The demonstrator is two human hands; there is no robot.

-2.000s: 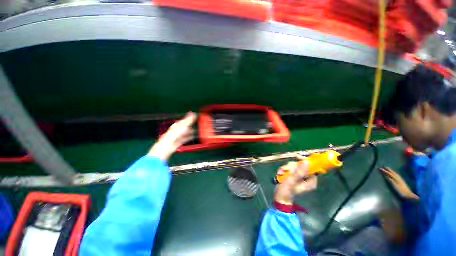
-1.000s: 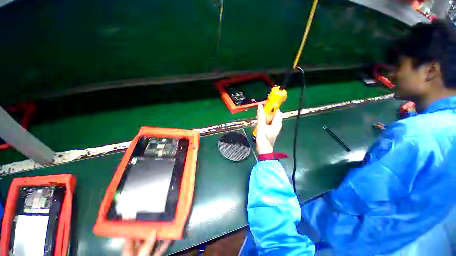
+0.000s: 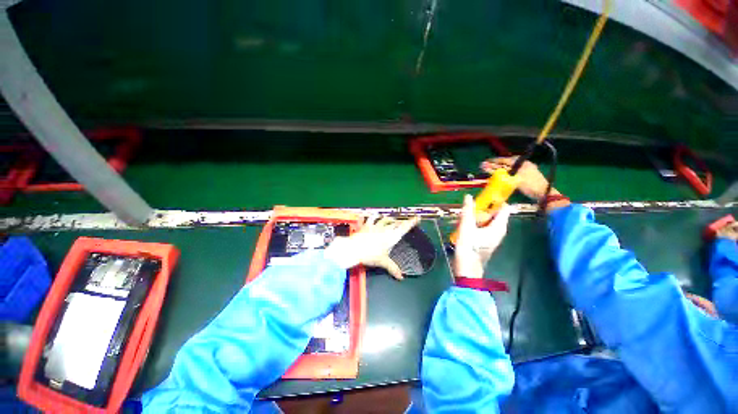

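Observation:
A tablet unit with its back open (image 3: 330, 335) lies on the bench in a red-orange holding frame (image 3: 357, 315). My left forearm crosses over it and hides its middle. My left hand (image 3: 376, 244) is at the dark round dish (image 3: 418, 252), thumb and fingers apart at its left side. No screw can be made out in the fingers. My right hand (image 3: 481, 236) is closed around the yellow electric screwdriver (image 3: 495, 196), right of the dish and above the bench. The screwdriver's tip is hard to see.
A second framed tablet (image 3: 87, 327) lies at the left. Another framed tablet (image 3: 460, 164) is on the green belt, with a co-worker's hand (image 3: 530, 179) beside it. A worn white rail (image 3: 218, 218) edges the belt. A yellow cord (image 3: 573, 77) and black cable (image 3: 518, 299) hang at the right.
My left hand has let go of the framed tablet's lower edge, leaving it on the bench, and moved to the dish. The co-worker's arm now reaches to the belt behind my screwdriver.

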